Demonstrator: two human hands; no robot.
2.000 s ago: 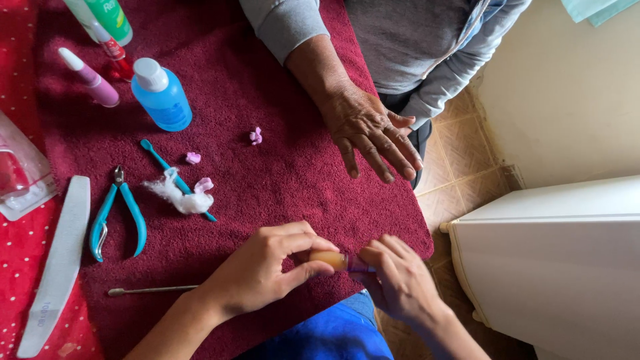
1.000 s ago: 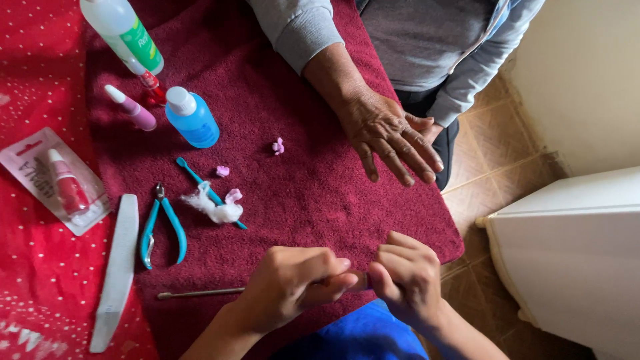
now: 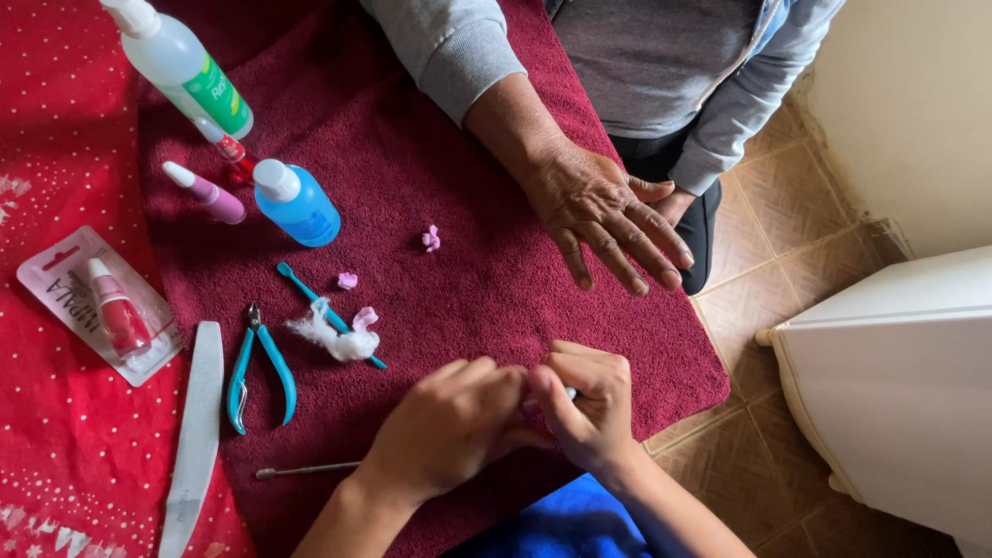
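My left hand [image 3: 453,422] and my right hand [image 3: 585,399] meet over the near edge of the maroon towel [image 3: 434,310]. The right fingers close on a small object with a pale end [image 3: 571,393], mostly hidden; a bit of pink shows between the hands. Whether my left fingers also grip it is unclear. Beyond them, another person's hand [image 3: 601,205] rests palm down, fingers spread. Left of my hands are a teal cuticle pusher [image 3: 298,287] under cotton wool [image 3: 333,333], teal-handled cuticle nippers [image 3: 263,364], a nail file [image 3: 194,442] and a metal tool [image 3: 310,470].
A green-labelled bottle [image 3: 182,70], a blue liquid bottle [image 3: 298,203], a pink polish bottle [image 3: 205,194] and a red one [image 3: 227,147] stand at upper left. Packaged red polish [image 3: 120,310] lies farther left. Pink scraps [image 3: 431,239] dot the towel. White furniture [image 3: 899,387] stands right.
My hands have closed together around the small object, whose yellowish part showed between them two seconds ago. The view has shifted, bringing more of the left side into frame.
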